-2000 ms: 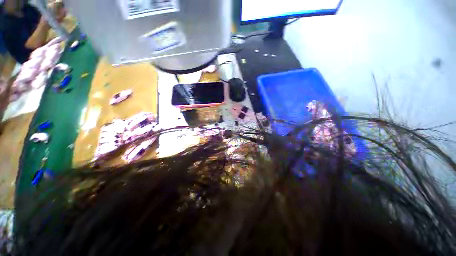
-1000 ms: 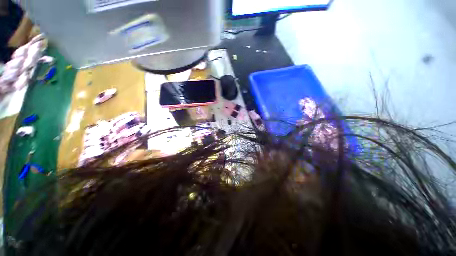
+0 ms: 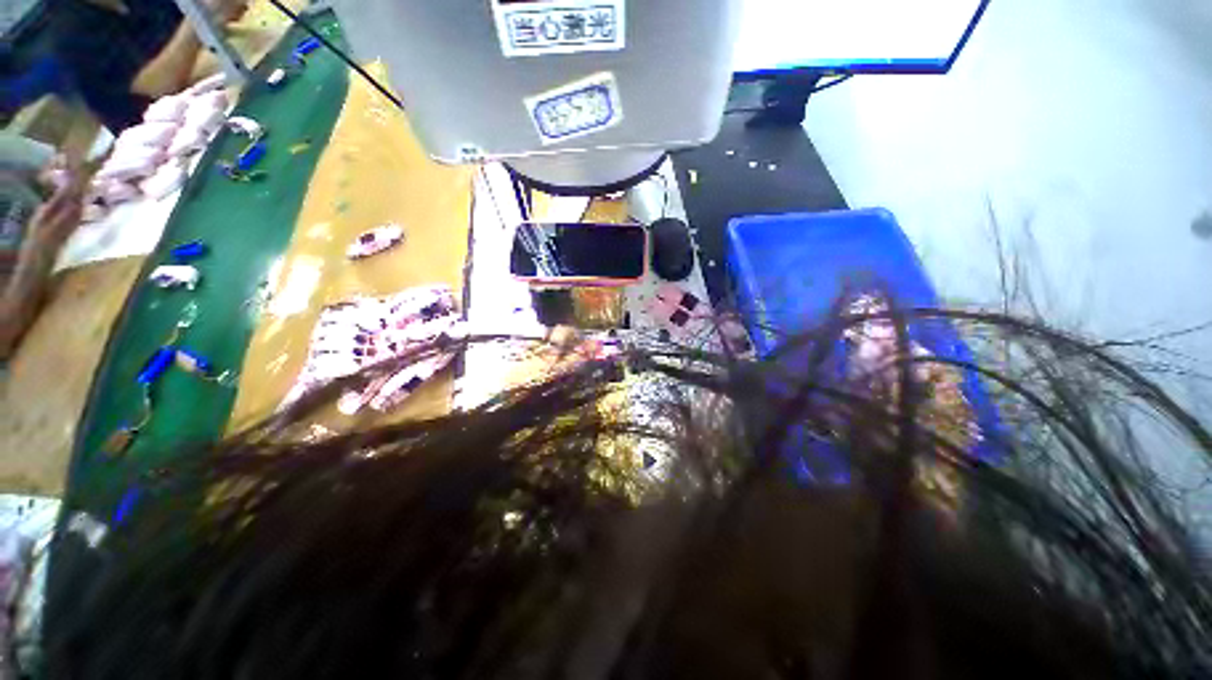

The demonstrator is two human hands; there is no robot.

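Dark hair covers the lower half of the view and neither of my hands can be made out. A pile of pink-white housings (image 3: 386,332) lies on the tan bench, with a single housing (image 3: 376,242) behind it. A few pink housings with dark patches (image 3: 679,308) lie on the pale machine table. A smartphone (image 3: 581,253) lies flat beneath the laser machine head (image 3: 585,93). A blue bin (image 3: 811,253) at the right holds pink parts (image 3: 871,326), partly hidden by hair.
A black mouse (image 3: 671,247) is beside the phone. A monitor (image 3: 851,33) stands top right. The green belt (image 3: 219,219) carries blue cylinders (image 3: 157,365) and a pale housing (image 3: 174,276). Coworkers' arms (image 3: 160,60) and stacked pink parts (image 3: 160,144) are at far left.
The view has shifted, so the bench, phone and bin appear farther right and more of the belt and coworkers shows. The phone and the bench pile keep their places relative to the bench.
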